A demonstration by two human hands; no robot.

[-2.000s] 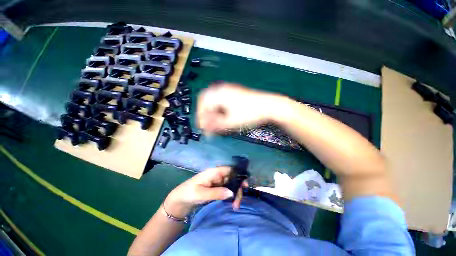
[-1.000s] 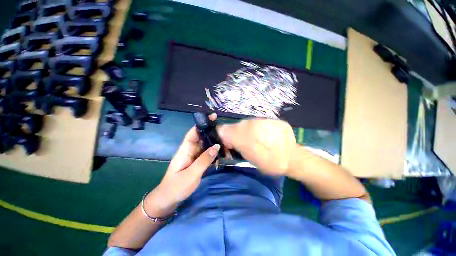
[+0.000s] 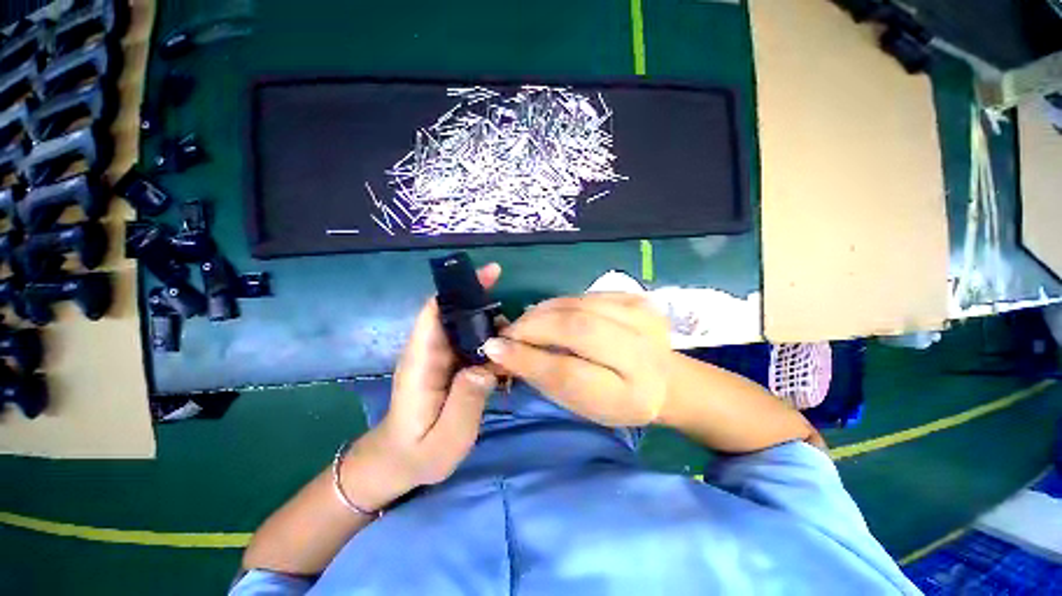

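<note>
My left hand (image 3: 425,402) holds a black plastic housing (image 3: 462,305) upright in front of my lap, its flat end pointing away from me. My right hand (image 3: 600,355) is at the near end of the housing, thumb and fingertips pinched together against it. A small bright spot shows at the right fingertips; whether it is a pin cannot be told. A large loose pile of thin silvery metal pins (image 3: 507,163) lies on the black parts mat (image 3: 309,175) beyond my hands. Several small black end parts (image 3: 218,288) lie scattered left of the mat.
At the left, rows of black housings (image 3: 64,198) stand on a cardboard sheet (image 3: 87,419). Another cardboard sheet (image 3: 850,186) lies at the right, with black parts at its far corner. Torn white covering (image 3: 710,314) is at the bench edge. A pink basket (image 3: 800,373) is below the bench edge.
My right hand has come back from over the bench to the housing in my left hand, and its fingers now pinch at the near end. The camera view has shifted right.
</note>
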